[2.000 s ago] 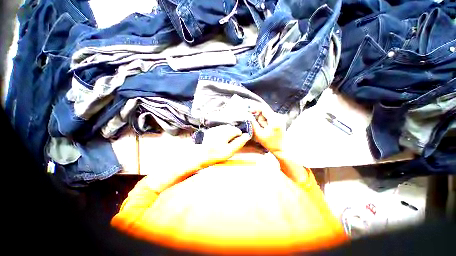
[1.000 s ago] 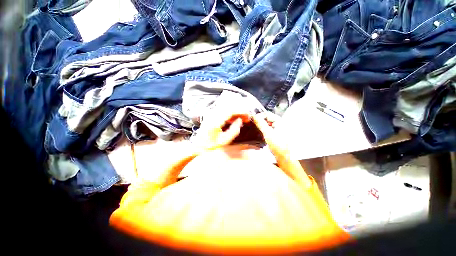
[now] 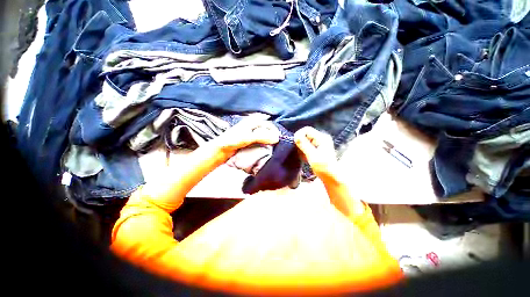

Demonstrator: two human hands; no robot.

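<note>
A mid-blue denim garment (image 3: 343,107) runs from the pile to the table's front edge. My left hand (image 3: 255,134) and my right hand (image 3: 312,148) hold its edge at two spots, a short stretch of seam between them. A dark navy fabric piece (image 3: 276,171) hangs below and between my hands at the table edge. Beige-grey cloth (image 3: 251,159) is bunched beside it, under my left hand. No needle or thread can be made out. Small thin metal snips (image 3: 398,154) lie on the white table (image 3: 372,171) to the right of my hands.
Heaped denim (image 3: 197,96) with grey-white reverse sides lies at the left and back. A dark denim garment (image 3: 476,87) with shiny buttons lies at the right and hangs over the edge. A knotted white cord (image 3: 282,26) is at top centre.
My hands have moved apart, with a seam now stretched between them. The navy piece and beige-grey cloth now show below my hands; the beige-grey panel behind them is no longer spread out.
</note>
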